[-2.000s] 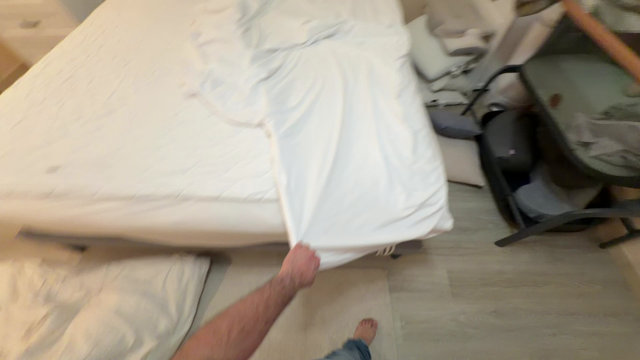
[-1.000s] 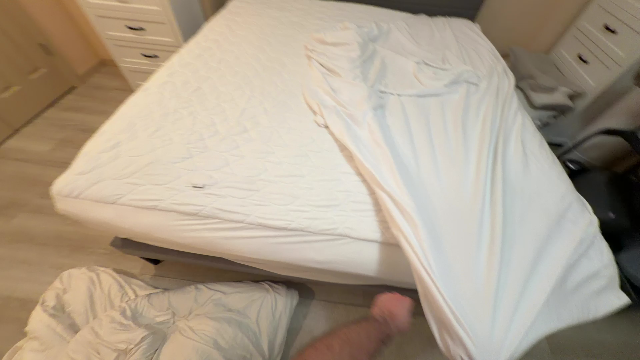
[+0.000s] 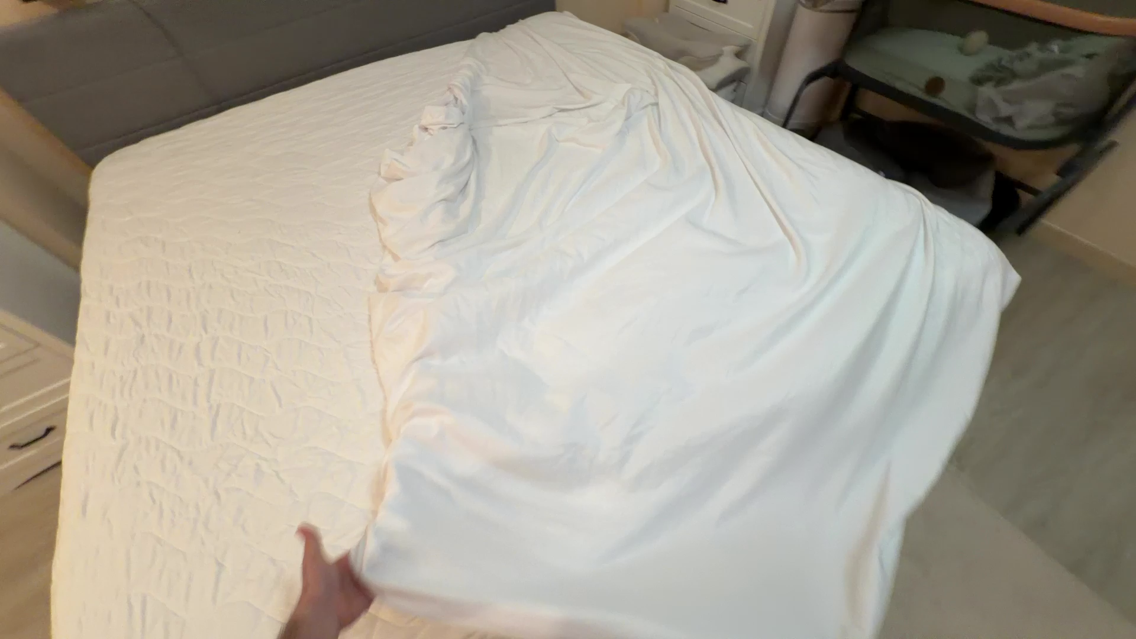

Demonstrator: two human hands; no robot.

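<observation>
A white fitted sheet with a gathered edge covers the right part of the bed and lies wrinkled across it. To its left the quilted white mattress top is bare. My left hand is at the bottom, left of the middle, at the sheet's near left edge. Its fingers hold that edge, partly hidden by the cloth, while the thumb sticks up away from it. The sheet's near part stretches rightward from this hand and hangs over the bed's right side. My right hand is not in view.
A grey padded headboard stands behind the bed. At the left is a white drawer unit with a dark handle. Folded cloths lie by another white unit at the back right. A dark-framed bassinet stands on the right, beyond the wooden-look floor.
The sheet now spreads wider and farther toward the left over the mattress. My left hand has come from beyond the bed's foot edge to over the mattress. The view has turned and moved closer.
</observation>
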